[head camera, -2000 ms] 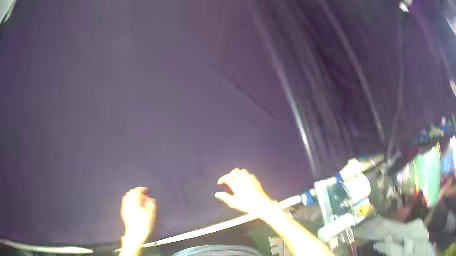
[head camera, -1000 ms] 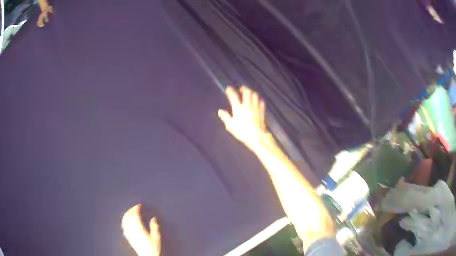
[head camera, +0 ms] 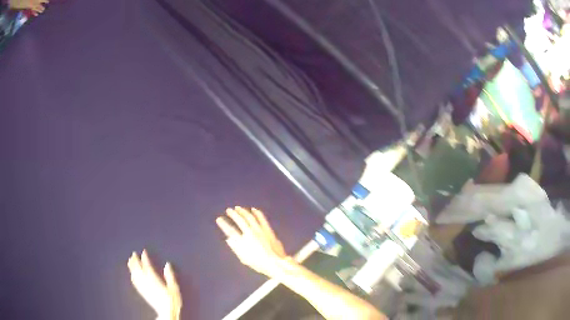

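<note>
The dark purple cloth (head camera: 94, 162) lies wide and mostly smooth over the table. My left hand (head camera: 154, 286) is over the cloth at the bottom, fingers apart, holding nothing. My right hand (head camera: 253, 240) is spread over the cloth near the table's front edge, also empty; whether either palm touches the cloth is unclear. The shiny cutter track (head camera: 275, 164) runs diagonally across the cloth, to the right of my right hand. At its near end the white cutter (head camera: 387, 194) sits by the table edge.
Blue fittings (head camera: 325, 239) are on the pale table edge (head camera: 253, 300). A thin cable (head camera: 392, 62) hangs over the cloth. Whitish plastic (head camera: 519, 219), a green piece (head camera: 512, 100) and other clutter lie at the right. Another person's hand (head camera: 28, 5) shows at the top left.
My right hand reached out to the track, then came back toward the front edge. My left hand's fingers have spread. The view has shifted, so the cutter and clutter sit further left.
</note>
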